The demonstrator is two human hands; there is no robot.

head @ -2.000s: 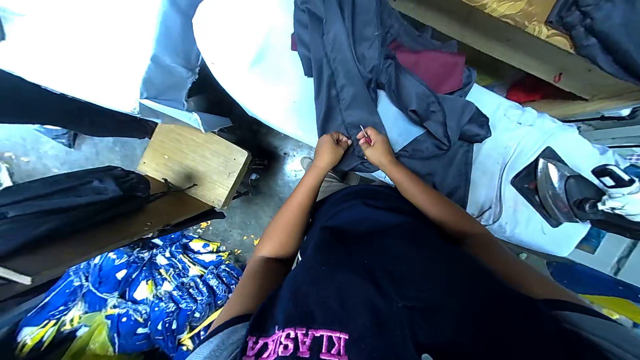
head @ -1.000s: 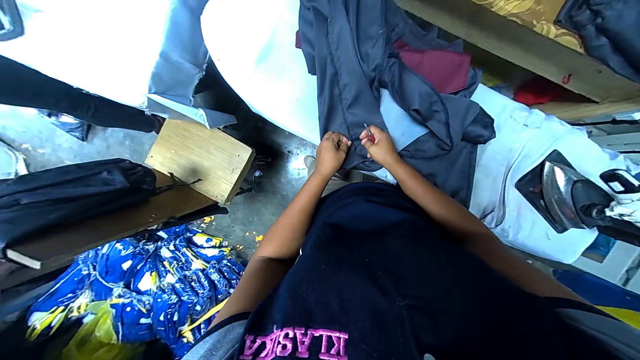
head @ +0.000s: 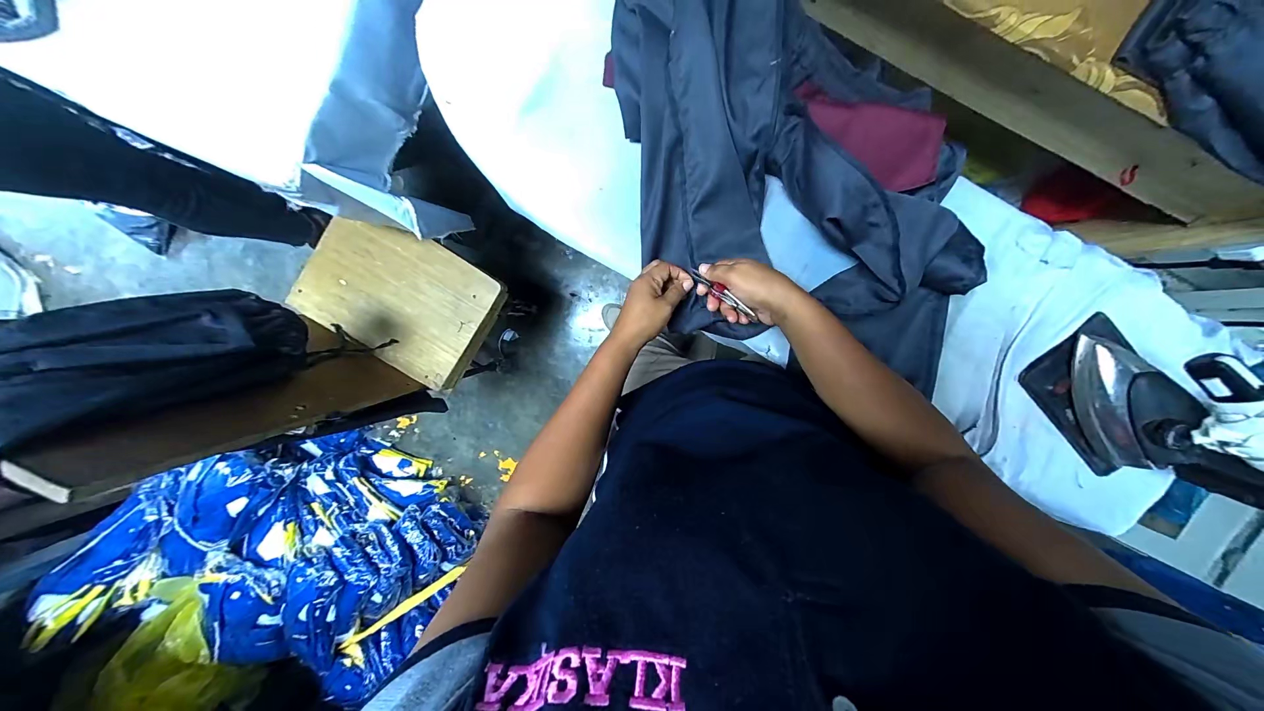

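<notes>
A dark grey garment [head: 711, 128] lies over the white-covered board, its near edge between my hands. My left hand [head: 654, 301] pinches that edge with fingertips and thumb. Close beside it, my right hand [head: 743, 291] holds a small metal tool with a red part [head: 727, 296], perhaps thread snips; its tip points at the cloth by my left fingers. Whether its blades are apart cannot be made out. A maroon piece of cloth [head: 879, 138] shows under the garment's right part.
An iron [head: 1121, 400] rests on a dark plate on the white cloth at right. At left are a wooden stool-like board [head: 395, 296], a bench [head: 197, 434] with black cloth, and blue patterned bundles [head: 326, 553] on the floor. A wooden shelf edge [head: 1007, 89] crosses the upper right.
Both hands stay close together at the garment's edge. The small tool in my right hand now points toward my left fingers, at a different angle than before.
</notes>
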